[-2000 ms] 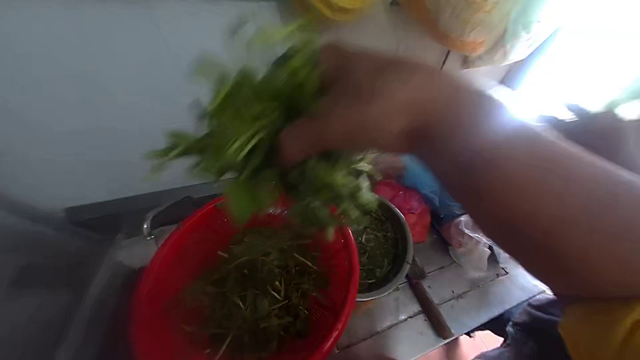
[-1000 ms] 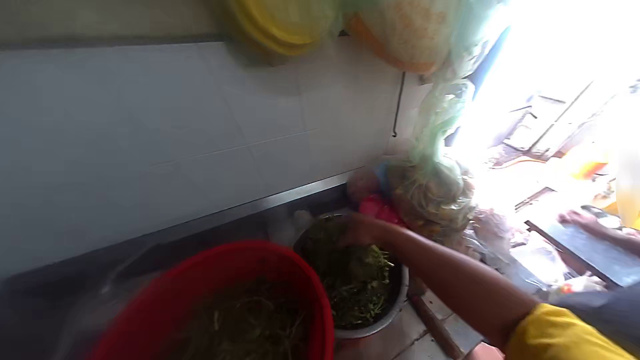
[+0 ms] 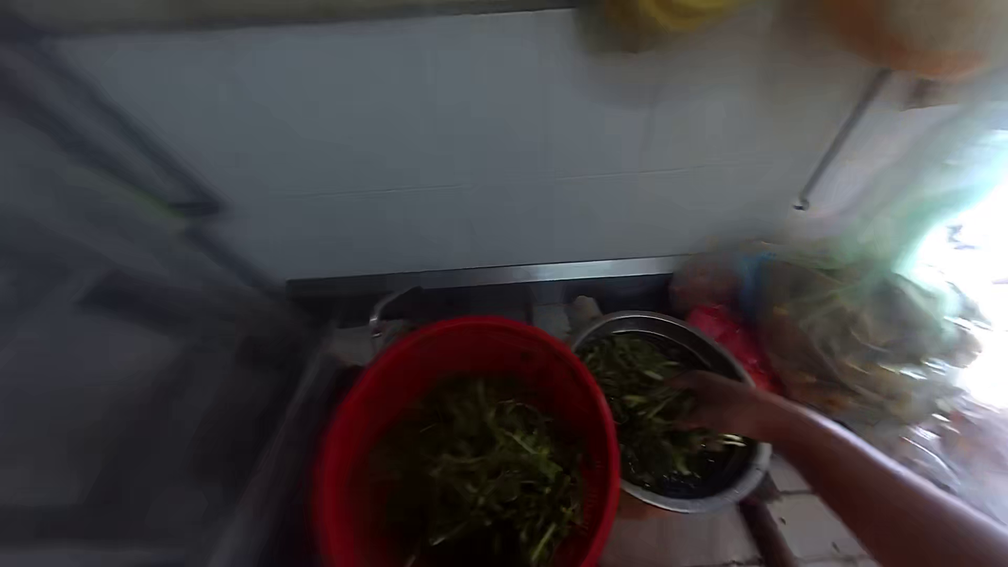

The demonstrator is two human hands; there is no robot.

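My right hand (image 3: 713,405) is down in a round metal basin (image 3: 760,465), its fingers among wet leafy greens (image 3: 642,386); the fingertips are partly hidden in the leaves. Dark water shows around the greens. Left of the basin, close beside it, stands a red plastic colander-like tub (image 3: 335,441) with more greens and stems (image 3: 504,457) inside. My left hand is not in view.
A metal faucet (image 3: 378,315) rises behind the red tub. A tiled wall (image 3: 472,157) runs behind. Right of the basin lie a pink bag (image 3: 728,339) and a large clear plastic bag (image 3: 850,331). A dark handle (image 3: 764,531) lies below the basin on the tiles.
Two seconds ago my right hand held a bunch of greens above the red tub; since then it has moved down into the metal basin. The view has swung about.
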